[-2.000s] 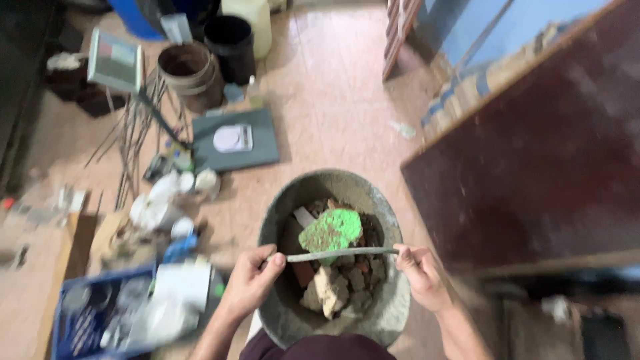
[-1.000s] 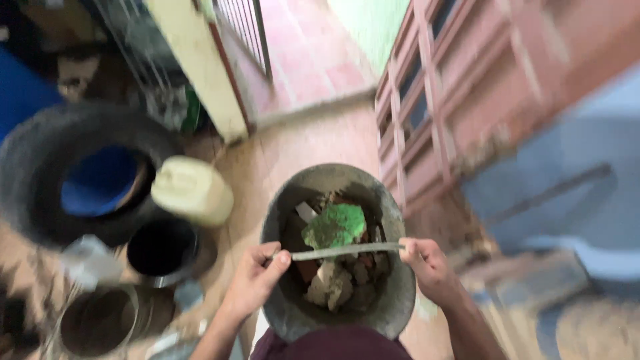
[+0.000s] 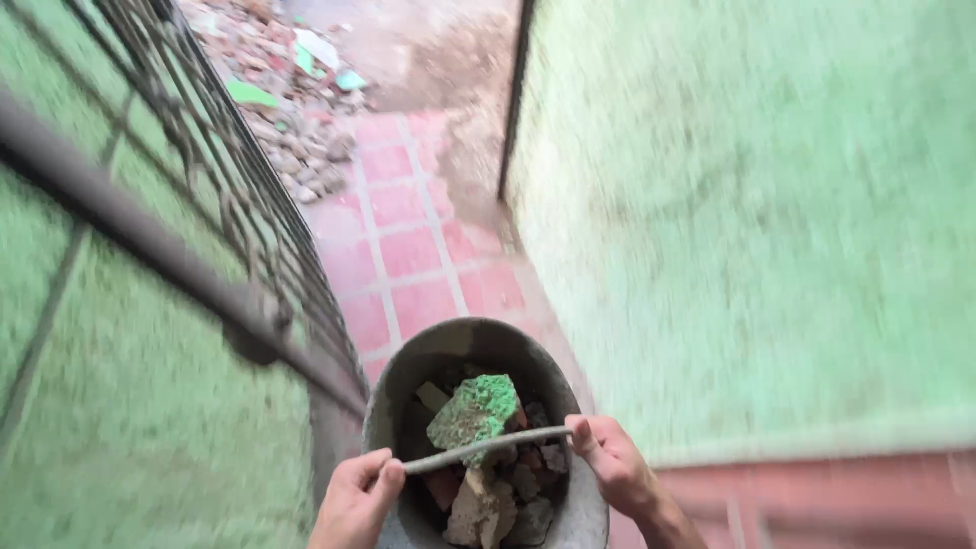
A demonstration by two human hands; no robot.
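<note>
A grey bucket point(image 3: 587, 496) stands out at the bottom middle, close to my body, with rubble inside it. On top of the rubble lies a chunk with green paint point(image 3: 476, 412), and a tan broken piece point(image 3: 480, 511) is below it. The bucket's handle point(image 3: 488, 446) crosses over the opening. My left hand point(image 3: 358, 496) is closed on the handle's left end, fingers and thumb pinching it. At the right end, my right hand point(image 3: 614, 465) grips the same handle, slightly higher in view.
A metal gate with bars point(image 3: 252, 213) runs along the left, before a green wall. Another green wall point(image 3: 747, 229) rises at the right. Between them runs a pink tiled floor point(image 3: 412, 252), leading to a heap of rubble point(image 3: 282, 114) at the upper left.
The view has moved from a cluttered room, past a doorway, to a narrow tiled passage with green walls. Both hands still hold the bucket's handle, and the bucket has come along.
</note>
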